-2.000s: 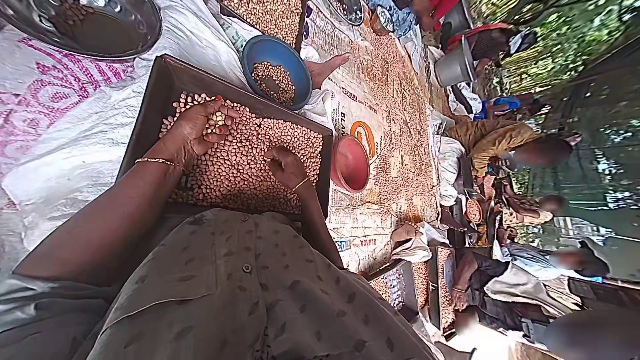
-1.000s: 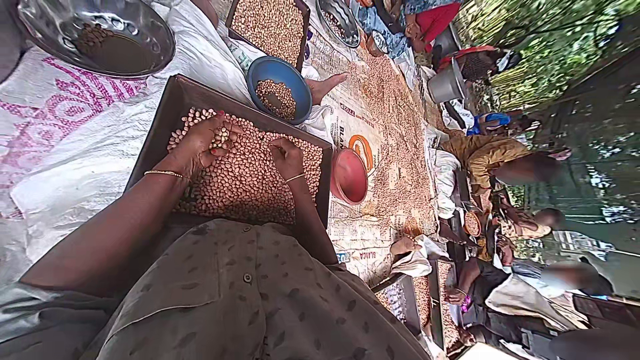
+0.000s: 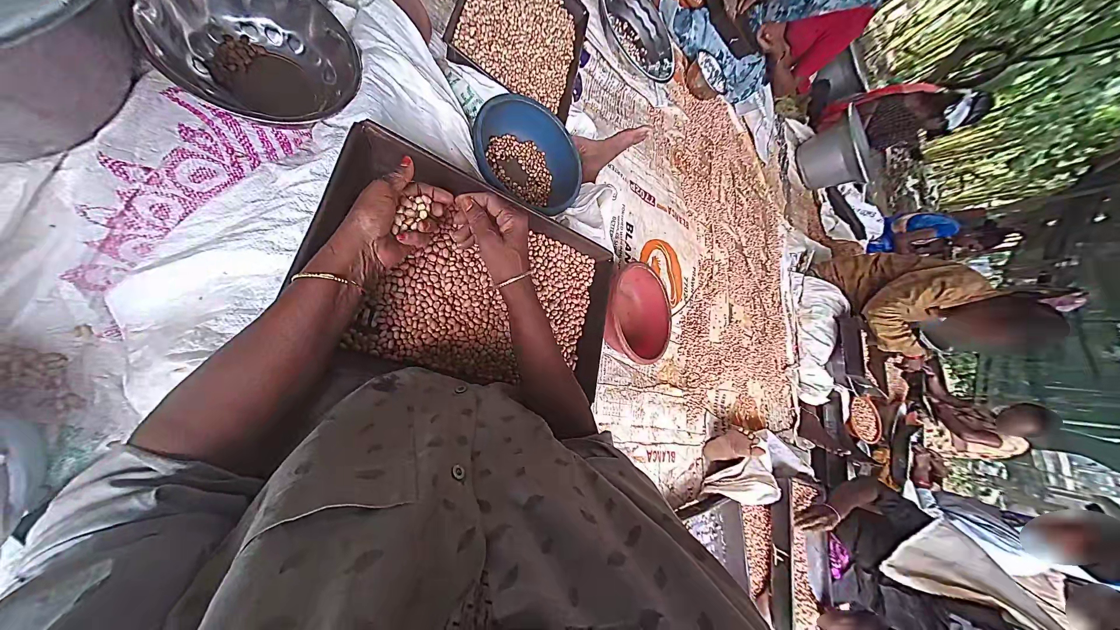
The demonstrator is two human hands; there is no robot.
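A dark rectangular tray [image 3: 604, 306] full of small brown nuts or beans [image 3: 446, 306] rests against my lap. My left hand [image 3: 394, 214] is cupped palm up over the tray's upper left part and holds a small heap of paler nuts or beans. Close beside it, my right hand [image 3: 492, 229] has its fingers bent and its fingertips near those of the left hand; whether something sits between them is too small to tell. Each wrist wears a thin bracelet.
A blue bowl [image 3: 570, 166] partly filled with nuts or beans stands beyond the tray, and a red bowl [image 3: 639, 313] stands at its right. A metal basin [image 3: 337, 79] is at upper left. Several people sit at the right beside spread nuts or beans.
My right hand has moved up from over the middle of the tray to beside my left hand. The left hand still holds its small heap.
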